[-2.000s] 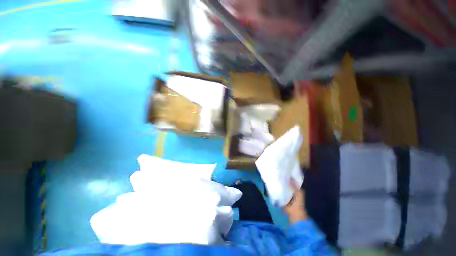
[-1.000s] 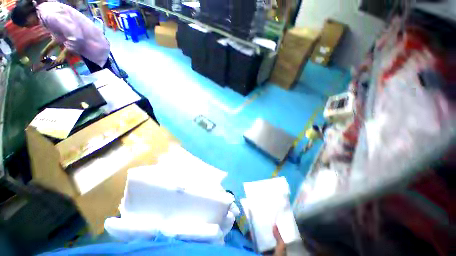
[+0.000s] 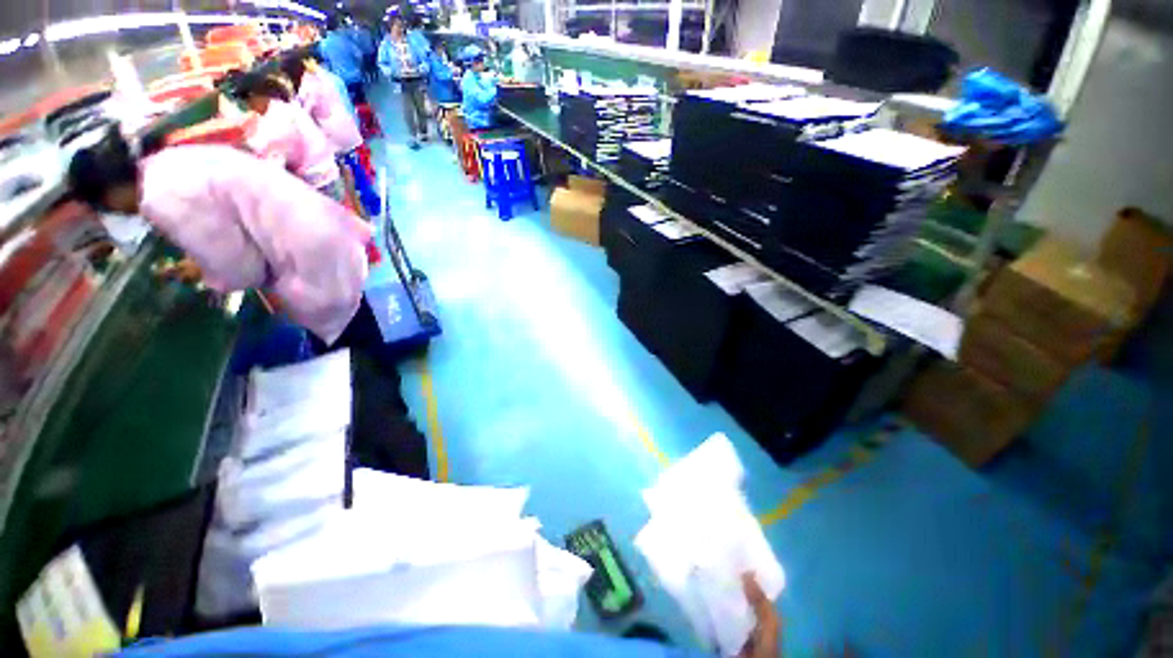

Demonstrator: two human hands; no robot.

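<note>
A thick bundle of white sleeves [image 3: 412,566] lies against my body at the bottom centre, above my blue sleeve. My left hand is not visible; the bundle and the frame edge may hide it. My right hand [image 3: 762,620] is at the bottom edge, right of centre, cut off by the frame. Its fingers grip a smaller white bundle [image 3: 708,546], held out over the blue floor, apart from the large bundle.
Black trays with white sheets [image 3: 277,476] stand at the left beside the green bench [image 3: 122,386]. A person in a pink smock [image 3: 257,225] leans over it. Tall black stacks [image 3: 798,180] and brown cartons [image 3: 1029,347] stand at the right. A blue cart [image 3: 401,315] is ahead.
The view has swung from the floor cartons up along the aisle. The open carton at the left has left the picture. Both white bundles remain with me.
</note>
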